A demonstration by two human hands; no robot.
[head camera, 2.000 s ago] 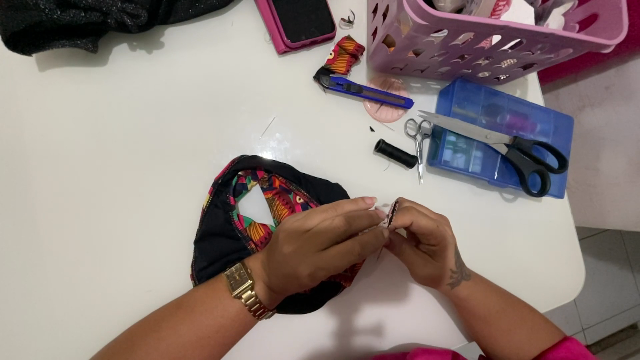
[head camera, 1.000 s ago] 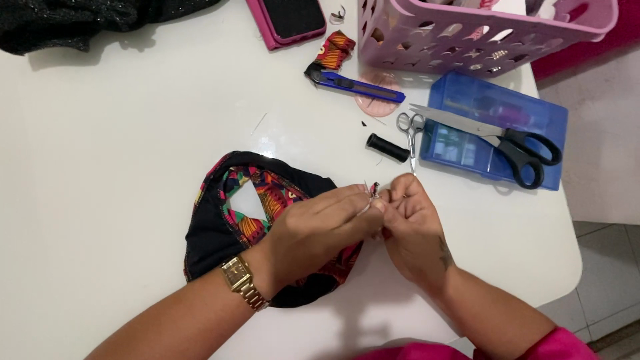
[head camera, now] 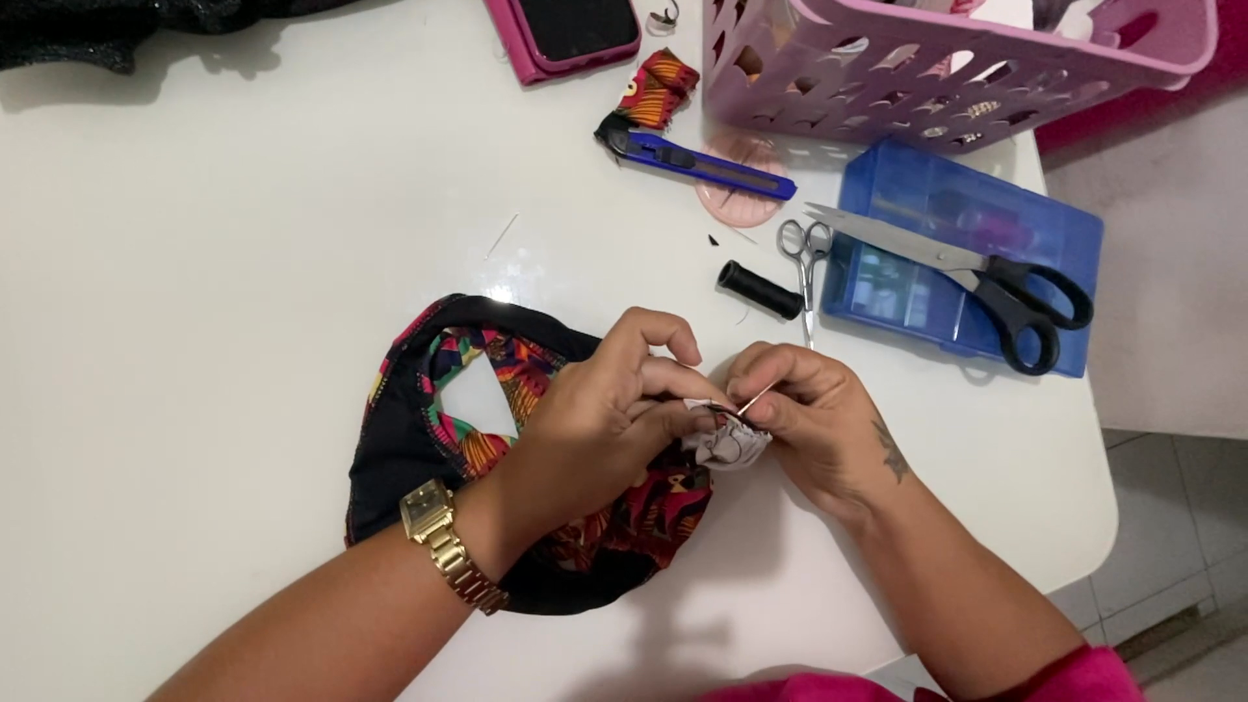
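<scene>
My left hand [head camera: 624,409], below a gold wristwatch [head camera: 439,546], pinches a small gathered piece of whitish fabric [head camera: 726,444] between thumb and fingers. At the fabric's upper right edge my right hand [head camera: 799,409] holds a thin sewing needle [head camera: 756,398] between thumb and index finger; its tip meets the cloth. Both hands are close together above a round black textile piece with a colourful printed lining [head camera: 390,468], which lies on the white table. My left hand and forearm hide part of it.
Up right lie a black thread spool [head camera: 760,290], small scissors [head camera: 806,268], a blue utility knife [head camera: 712,168] across a pink disc [head camera: 746,210], and a printed fabric scrap [head camera: 663,88]. Large black-handled scissors [head camera: 1024,292] rest on a blue plastic box [head camera: 877,312], below a pink basket [head camera: 877,93].
The whitish fabric now shows more fully below my fingers, and the fingers of my left hand have shifted on it. The needle is now visible at its edge.
</scene>
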